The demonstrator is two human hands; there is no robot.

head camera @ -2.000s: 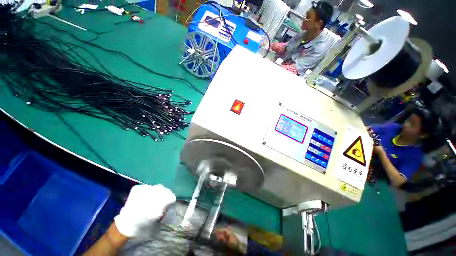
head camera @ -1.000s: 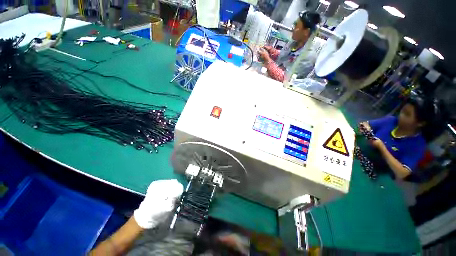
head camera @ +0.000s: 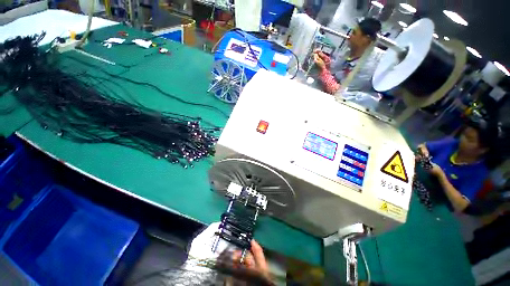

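Note:
A black cable coil [head camera: 239,219] is wound around the two silver rods that stand out from the grey winding wheel [head camera: 268,181]. My left hand [head camera: 202,243], in a white glove, is at the left side of the coil, partly hidden behind it. My right hand [head camera: 256,259], bare, is at the coil's lower right end, with fingers against the coil and rod ends. Both hands are around the coil. The lower part of my right hand is blurred. The cream winding machine [head camera: 285,128] carries the wheel.
A pile of black cables [head camera: 128,120] lies on the green mat to the left. The tying head [head camera: 350,257] is at the machine's front right. Blue bins [head camera: 84,240] stand lower left. A blue machine [head camera: 254,53] and a large reel [head camera: 405,56] are behind. Two people sit beyond.
The wheel was blurred at first and now looks sharp, with a coil on the rods. My gloved left hand has moved right to the coil, and my right hand has come up to it.

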